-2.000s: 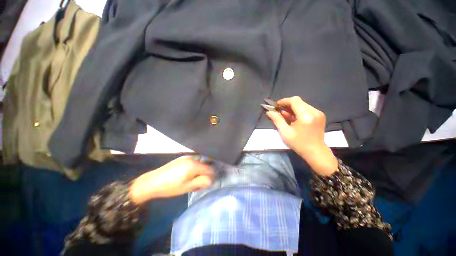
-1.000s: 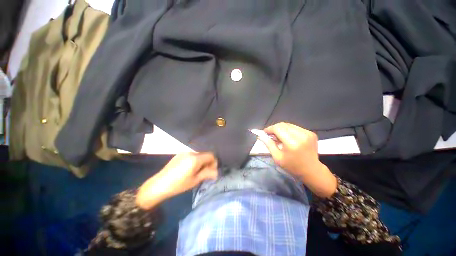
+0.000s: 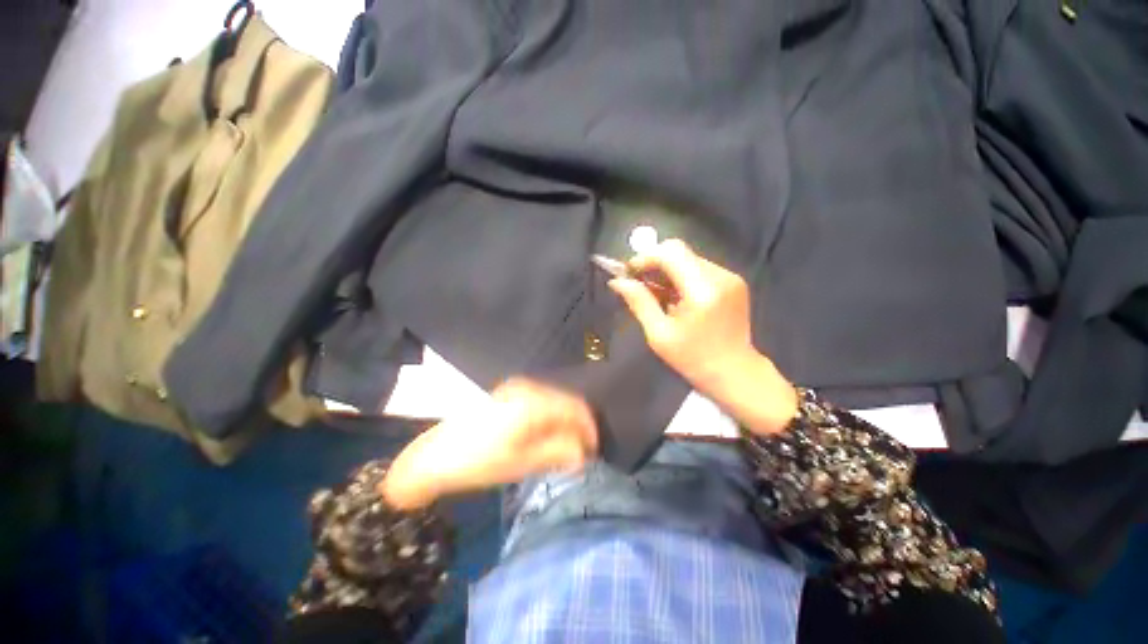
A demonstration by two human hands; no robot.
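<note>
A dark blazer [image 3: 504, 271] lies spread before me, its front corner hanging over the near table edge. My right hand [image 3: 690, 315] holds thread snips [image 3: 609, 266], pale tips pointing left, just left of and below the upper gold button [image 3: 643, 239], which shines white. The lower gold button [image 3: 594, 346] is between my hands. My left hand [image 3: 510, 440] is blurred at the blazer's lower front edge; its fingers are bent, and whether they pinch the cloth cannot be told.
A khaki jacket [image 3: 189, 239] with gold buttons lies at left, a black hanger hook [image 3: 239, 15] at its top. More dark jackets [image 3: 1083, 138] are at right, some cloth hanging over the edge. The white table [image 3: 472, 383] shows below the blazer. The floor [image 3: 164, 541] is blue.
The snips and my right hand have moved up and left from the front edge to beside the upper button. My left hand stays low, blurred. The whole view has shifted.
</note>
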